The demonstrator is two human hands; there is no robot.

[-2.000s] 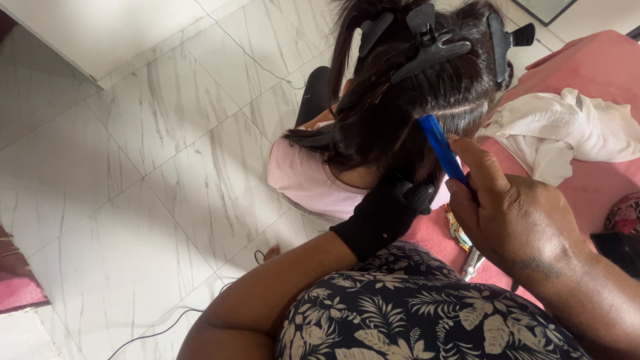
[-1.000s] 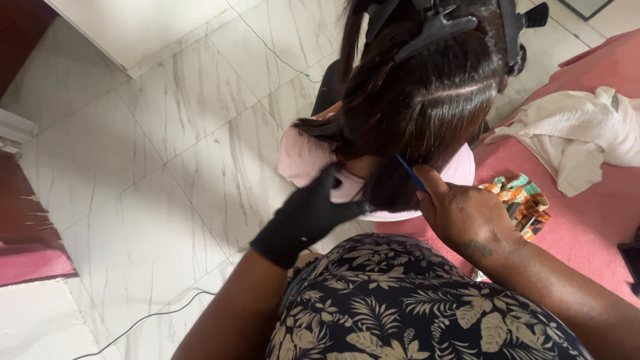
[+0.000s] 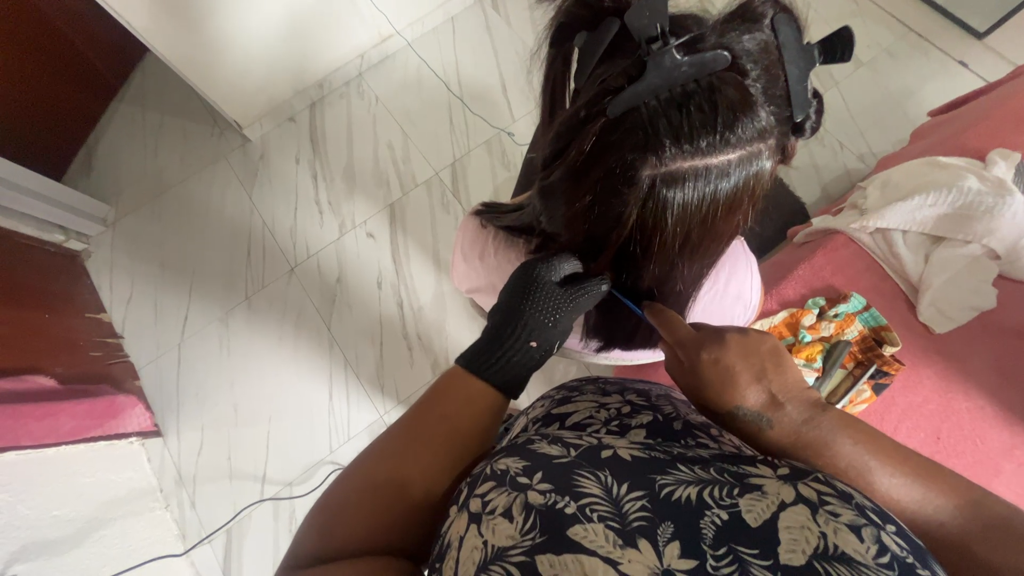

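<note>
A seated person in a pink top [image 3: 488, 260] has long dark hair [image 3: 696, 216], parted across the back. Black hair clips [image 3: 668, 72] hold the upper sections. My left hand [image 3: 540, 316], in a black glove with dotted grip, is at the lower hair, its fingers partly curled; whether strands are between them is unclear. My bare right hand [image 3: 732, 360] holds a blue comb [image 3: 626, 303], seen edge-on against the hair ends near the left fingertips. Part of the comb is hidden by the fingers.
On the right, a pink-covered surface [image 3: 920, 424] bears a white cloth [image 3: 928, 208] and a patterned orange cloth [image 3: 864, 320] with a hair tool partly over it. Dark cables [image 3: 264, 502] cross the marbled tile floor [image 3: 304, 344]. A white panel [image 3: 264, 48] stands at the upper left.
The comb has moved from the parting down to the hair ends. My left hand was at the hair, then lower left with fingers spread, and is now against the hair again.
</note>
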